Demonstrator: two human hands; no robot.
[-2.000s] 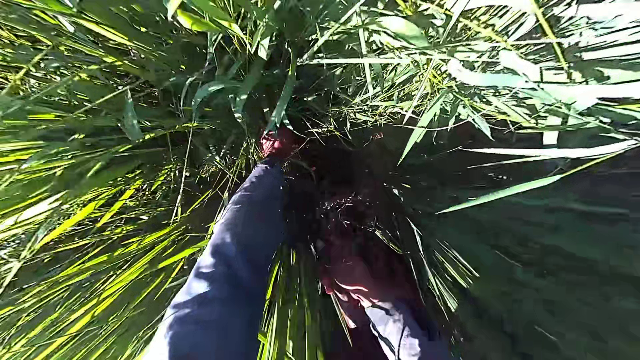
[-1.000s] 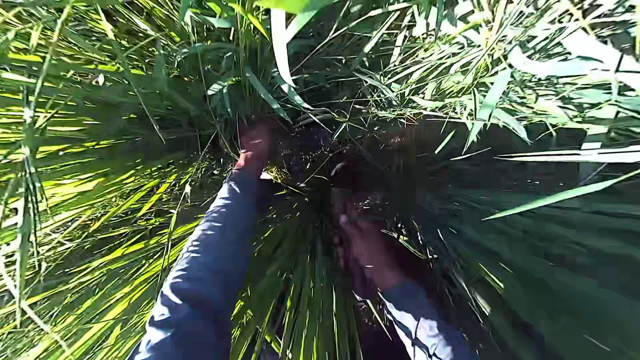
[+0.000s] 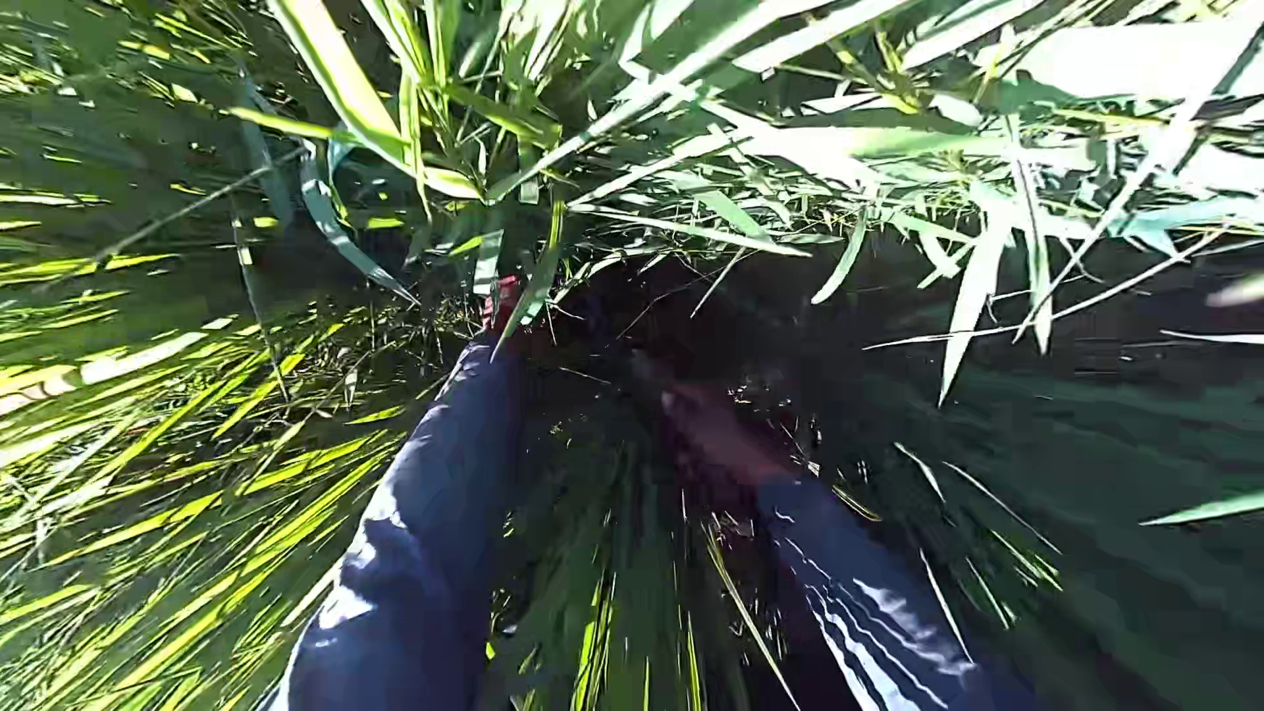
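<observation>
My left hand (image 3: 504,304) reaches in at the base of tall green grass-like plants (image 3: 533,128). Long leaves cover most of it, so its fingers and anything in them are hidden. To its right and a little lower is my right hand (image 3: 706,420), blurred and in deep shadow above the dark ground. Whether it holds anything does not show. Both arms wear blue long sleeves. Between them lie long green blades (image 3: 602,632), which run down toward the bottom edge.
Sunlit blades (image 3: 197,523) spread over the left side. Bright, broad leaves (image 3: 839,148) arch across the top and upper right. Dark, shaded ground or water (image 3: 1086,434) lies at the right, with a single leaf (image 3: 1210,509) over it.
My left hand, more exposed one second ago, is now mostly behind leaves. The right hand has sunk into darker shadow. The view has shifted.
</observation>
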